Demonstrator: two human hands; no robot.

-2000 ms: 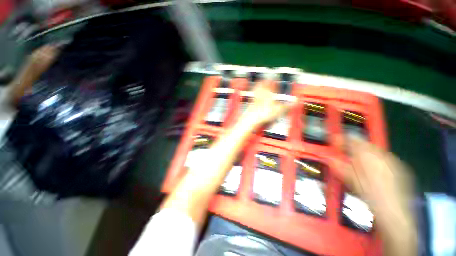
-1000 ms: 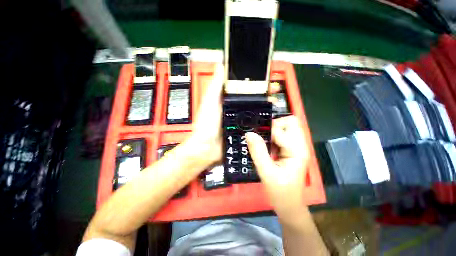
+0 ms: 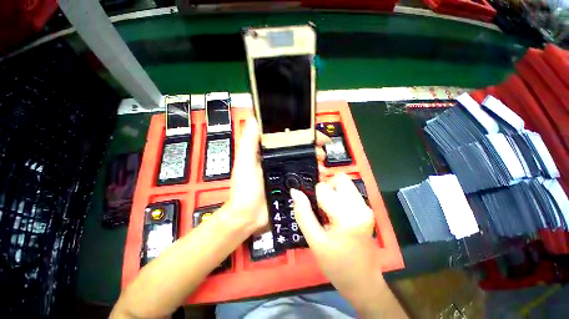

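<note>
An open flip phone (image 3: 284, 99) with a pale gold frame, dark screen and black keypad stands above the red tray (image 3: 262, 280). My left hand (image 3: 248, 180) holds it along its left side. My right hand (image 3: 340, 215) is at its lower right, the thumb on the keys just below the round navigation key; its other fingers are curled at the phone's right edge. Two open flip phones (image 3: 218, 134) lie in the tray's back left pockets. Closed phones (image 3: 160, 230) with yellow marks lie in front pockets, and one closed phone (image 3: 335, 146) at the back right.
Stacks of thin grey and white cards (image 3: 440, 209) lie right of the tray, with red trays (image 3: 543, 93) behind them. A dark smartphone (image 3: 121, 187) lies left of the tray beside the black crate (image 3: 43, 187). A pale post (image 3: 112, 53) stands at the green belt (image 3: 374, 56).
From reaching over the tray, both hands have come together on the open phone. In the last second, phone and hands shifted slightly left and down in view, the thumb staying on the keys.
</note>
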